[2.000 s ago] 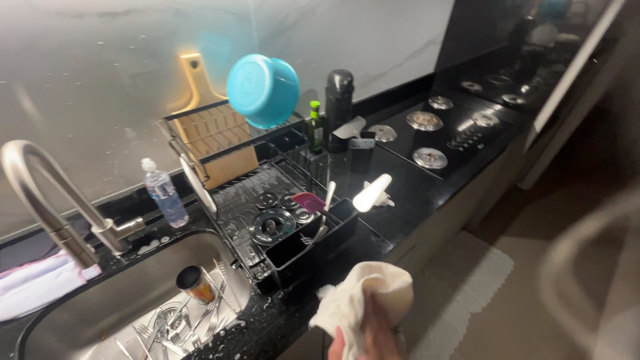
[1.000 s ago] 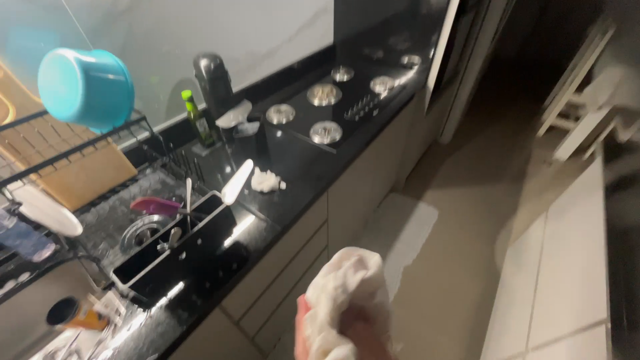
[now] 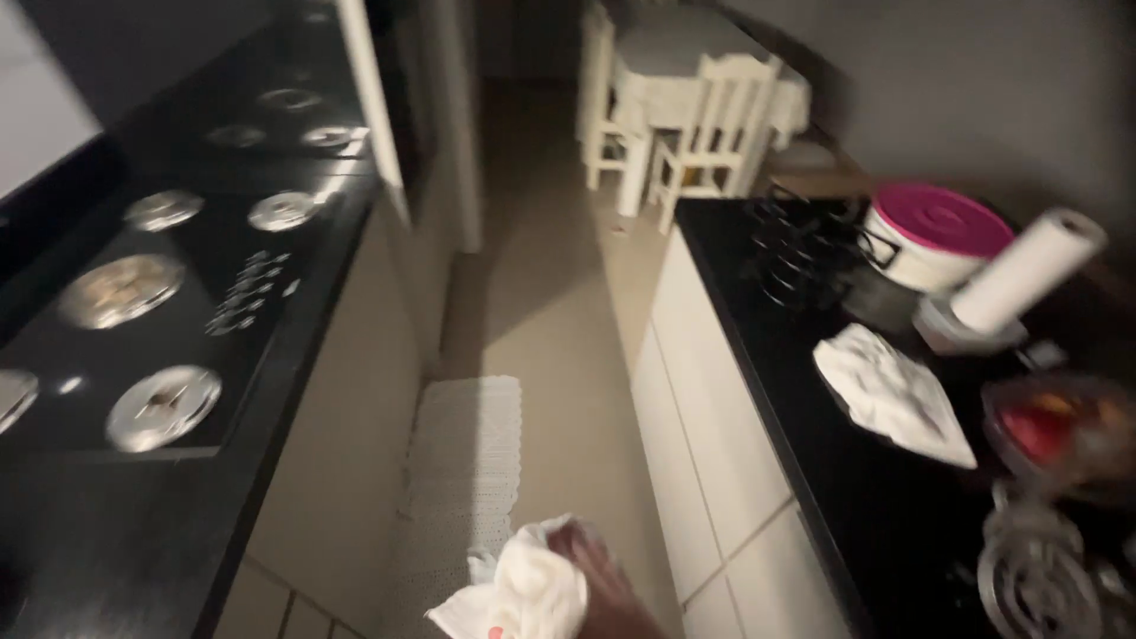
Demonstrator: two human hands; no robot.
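My right hand (image 3: 603, 577), blurred at the bottom of the head view, is closed on a bunched white cloth (image 3: 528, 586). Both are above the aisle floor between two black counters. A bit of pale reddish color shows at the cloth's lower edge. My left hand cannot be made out. Another white cloth (image 3: 887, 390) lies crumpled on the right counter, and metal burner parts (image 3: 1038, 568) sit nearer on the same counter. The black gas cooktop (image 3: 204, 355) is set in the left counter, its round burners without grates.
On the right counter (image 3: 754, 373) stand stacked black grates (image 3: 790, 248), a white container with a magenta lid (image 3: 941, 217), a paper towel roll (image 3: 1029, 271) and a bowl with red contents (image 3: 1047, 426). A white mat (image 3: 466, 444) lies on the floor. White chairs (image 3: 723, 115) and a table are beyond.
The view has swung far right, from the sink and dish rack to the aisle and the opposite counter. My right hand still holds the white cloth.
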